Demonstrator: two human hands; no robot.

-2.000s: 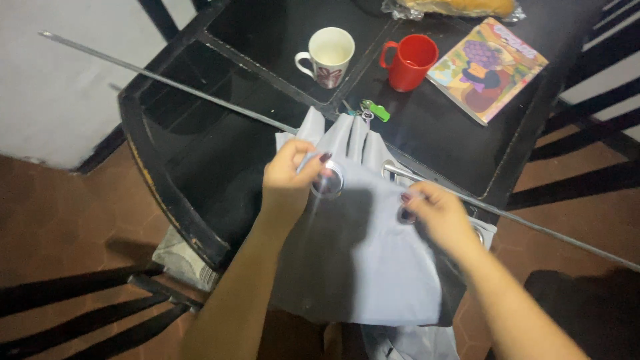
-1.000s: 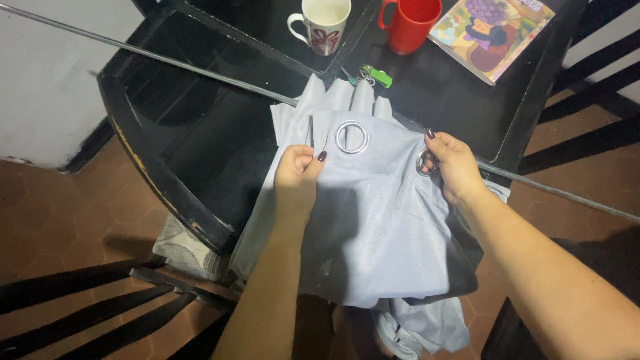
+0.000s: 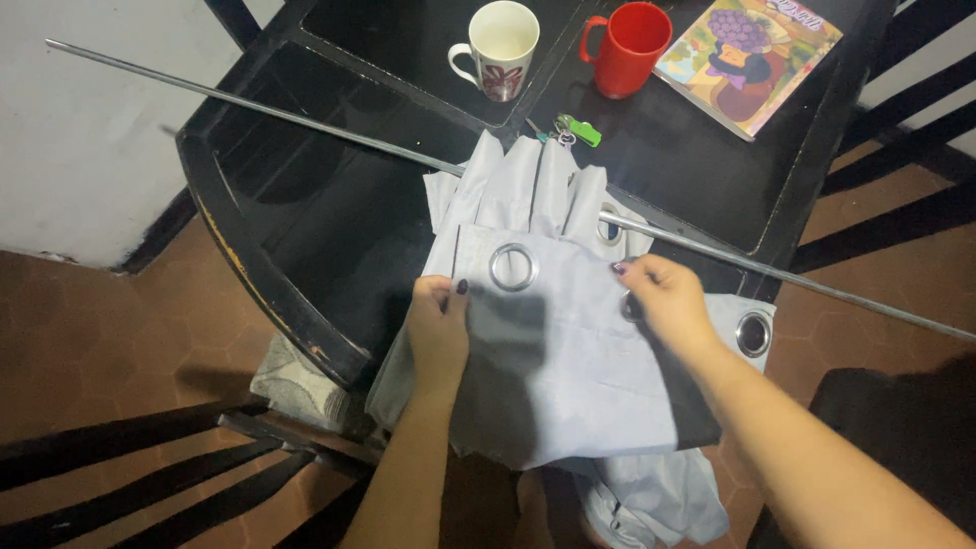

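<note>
A light grey grommet curtain (image 3: 595, 366) hangs over the table's near edge, its upper part gathered in folds on a thin metal rod (image 3: 305, 120). The rod crosses the table and shows on both sides of the folds, passing by a metal grommet on the right. My left hand (image 3: 440, 335) pinches the left edge of a flap of the curtain, beside a silver grommet (image 3: 514, 268). My right hand (image 3: 667, 301) grips the fabric next to another grommet, which it partly covers. One more grommet (image 3: 753, 334) shows at the curtain's right corner.
On the black table (image 3: 328, 198) stand a white mug (image 3: 502, 49) and a red mug (image 3: 630, 49), with a book (image 3: 751, 65) to their right. Keys with a green tag (image 3: 583, 131) lie just beyond the folds. Black chairs (image 3: 907, 152) flank the table; a folded cloth (image 3: 301, 381) is at lower left.
My right hand has shifted on the fabric near the grommet. Both hands stay on the curtain flap, and the left one now holds its edge a little lower beside the grommet.
</note>
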